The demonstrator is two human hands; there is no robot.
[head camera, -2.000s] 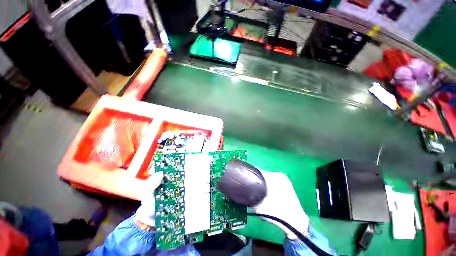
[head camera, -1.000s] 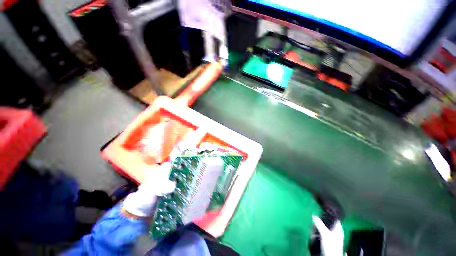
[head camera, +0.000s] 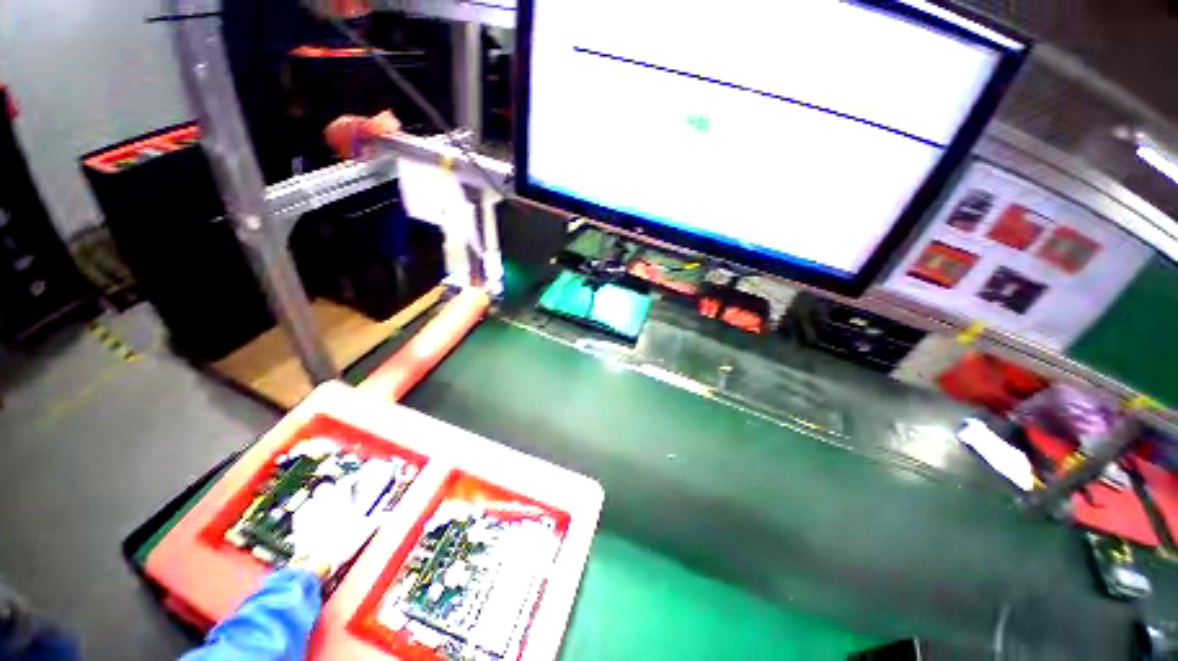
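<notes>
The red-orange foam tray (head camera: 446, 455) lies at the lower left with two pockets. One circuit board (head camera: 278, 506) is in the left pocket, partly under my hand. Another circuit board (head camera: 452, 581) lies in the right pocket. My left hand (head camera: 333, 519), in a white glove, is over the left pocket and touches or overlaps that board. Glare and blur hide its fingers, so a grip cannot be told. My right hand is out of view.
A green conveyor belt (head camera: 646, 439) runs behind the tray, beside the green mat (head camera: 672, 607). A large monitor (head camera: 762, 129) hangs above. A red padded bar (head camera: 433, 346) and metal post (head camera: 252, 220) stand at the left. A black box (head camera: 891, 651) is cut off below.
The view has tilted up, showing more monitor. The board held over the tray is no longer raised there. A board now shows in the left pocket, with my left hand over it. My right hand and scanner left view.
</notes>
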